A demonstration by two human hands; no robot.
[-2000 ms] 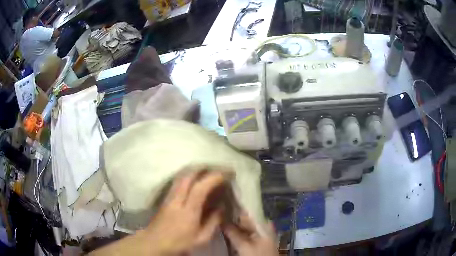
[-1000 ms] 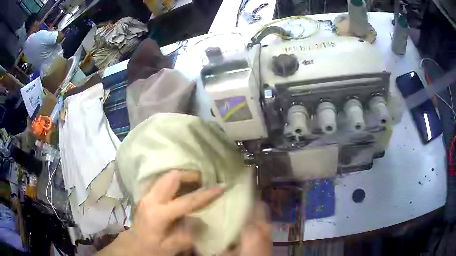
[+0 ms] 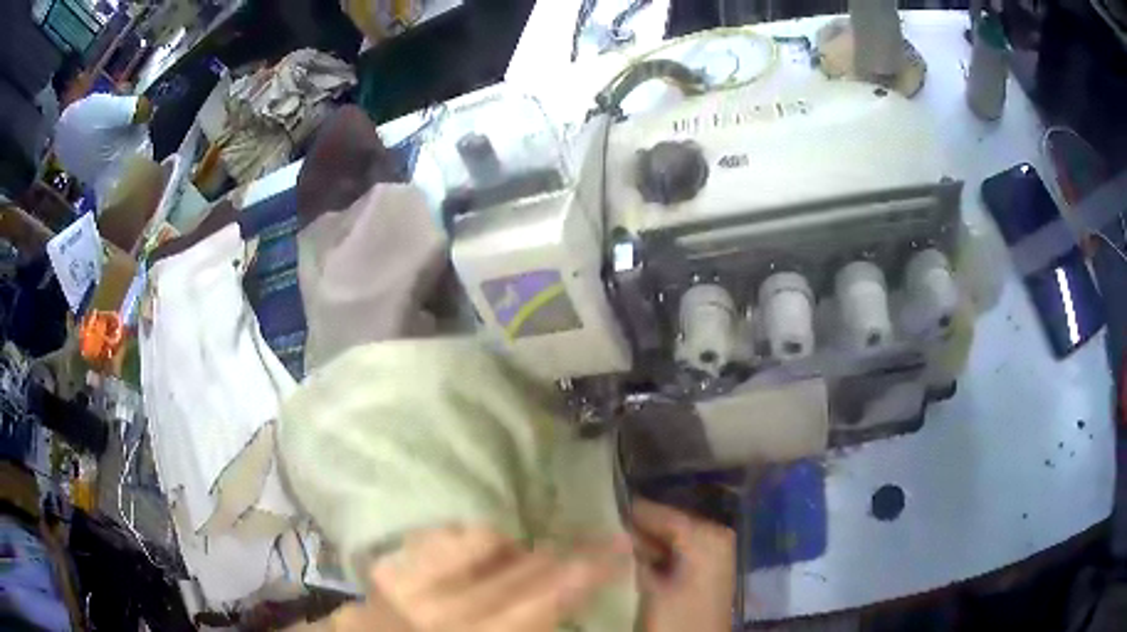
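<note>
A pale green cloth piece lies in front of and left of the overlock machine, its right edge close to the needle area below the stickered cover. My left hand is blurred and lies on the cloth with its fingers pointing right. My right hand is at the cloth's right edge, below the machine front; its fingertips are partly hidden, so its grip cannot be told. A taupe cloth with a dark brown end lies behind the green piece.
White cut pieces hang at the left beside striped cloth. A blue patch is on the front table. A smartphone lies right of the machine. Thread cones stand behind. A person in white is at far left.
The green cloth has been lowered and spread beside the needle area. My left hand has moved down and flattened onto it. My right hand has moved right, towards the machine front.
</note>
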